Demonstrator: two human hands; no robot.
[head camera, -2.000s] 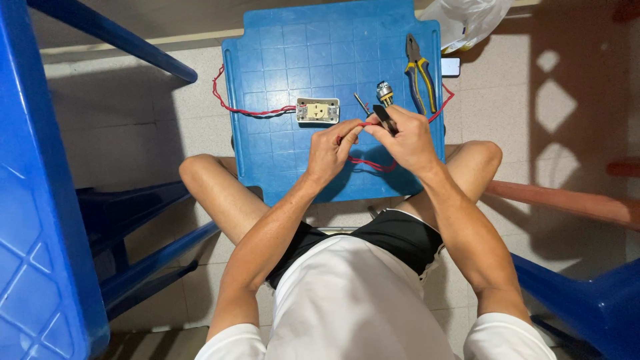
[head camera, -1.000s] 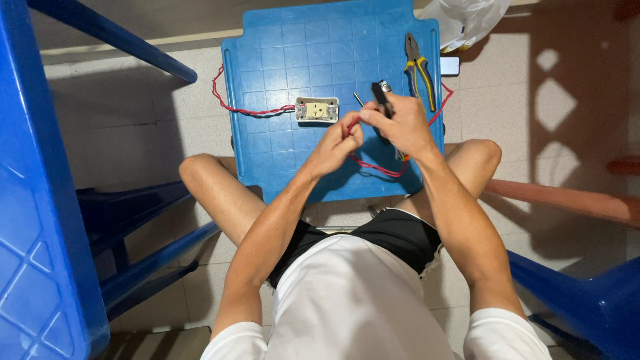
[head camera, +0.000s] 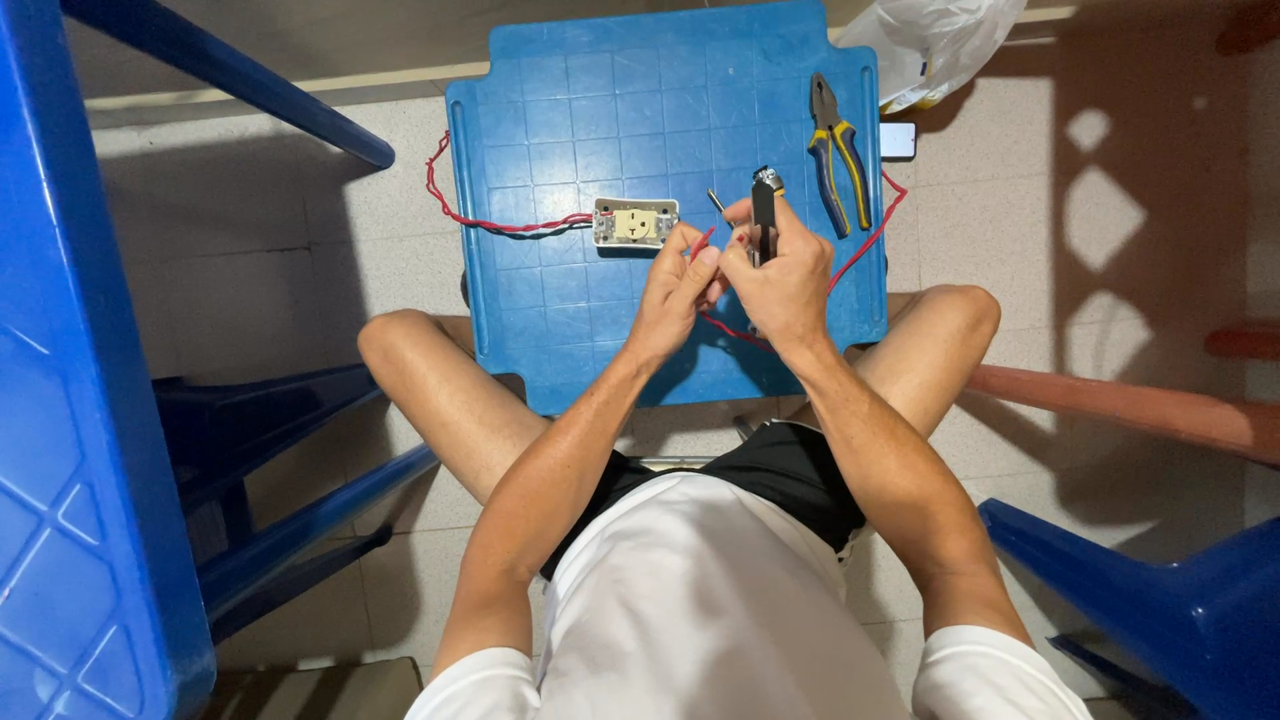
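Between the thumb and fingers of my left hand (head camera: 682, 285) is the end of a red wire (head camera: 703, 243). My right hand (head camera: 785, 260), close beside it on the right, holds a black-handled tool (head camera: 763, 215) whose exact kind I cannot tell. Left of my hands, an outlet (head camera: 634, 225) sits in a white box on the blue plastic table (head camera: 560, 340); twisted red and black wires (head camera: 510, 228) run from it over the left edge. A thin metal rod (head camera: 716, 201) lies just above my fingers. A metal-and-orange object beyond the black tool is partly hidden.
Combination pliers (head camera: 838, 155) with yellow and dark handles lie at the table's right side. Past that edge are a phone-like device (head camera: 898, 141) and a plastic bag (head camera: 935, 50). Blue plastic furniture (head camera: 90, 450) stands at the left, a blue chair (head camera: 1150, 600) at the lower right.
The red wire's end now points up out of my left fingers, a little apart from the black tool. Two seconds ago my hands were together at the wire. The outlet and pliers have not moved.
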